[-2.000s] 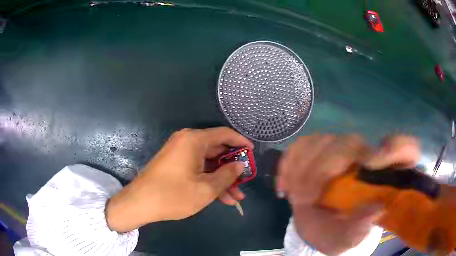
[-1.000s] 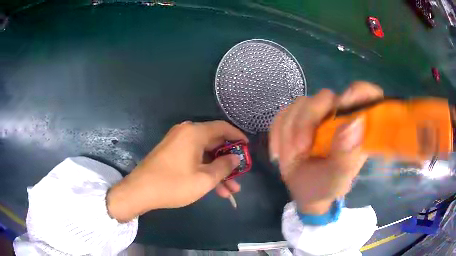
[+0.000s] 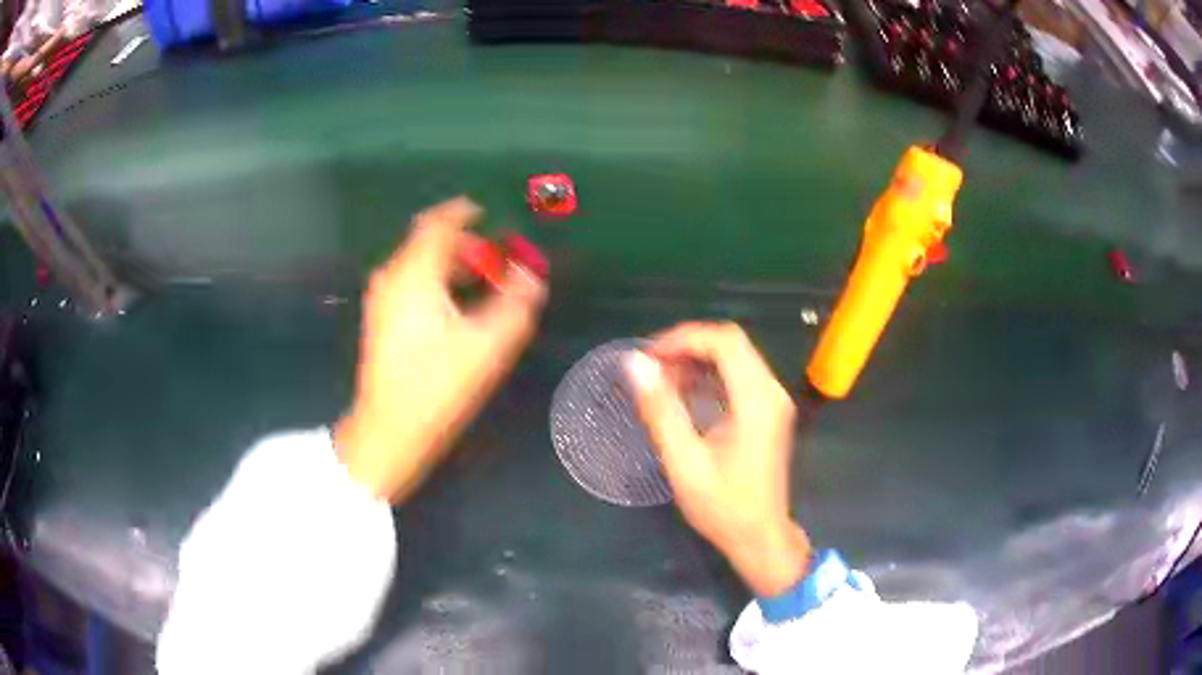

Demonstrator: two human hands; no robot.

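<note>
My left hand (image 3: 429, 343) is raised at the left of centre. Its thumb and fingers pinch a red housing (image 3: 525, 261), which is blurred and partly covered by the fingers. My right hand (image 3: 732, 442) is over the right side of the round grey screw tray (image 3: 604, 429). Its thumb and index fingertips are close together; blur hides whether anything small is between them. The orange-yellow electric screwdriver (image 3: 877, 284) hangs tilted at the right, nose down, away from both hands.
Another red housing (image 3: 552, 195) lies on the green strip just beyond my left hand. A small red unit (image 3: 1122, 265) lies far right. Dark trays (image 3: 659, 33) with red parts stand at the back, and a blue bin (image 3: 244, 16) is at the back left.
My right hand has let go of the screwdriver, which now hangs at the right. My left hand has moved forward with the red housing. The view has tilted up, showing the back of the bench.
</note>
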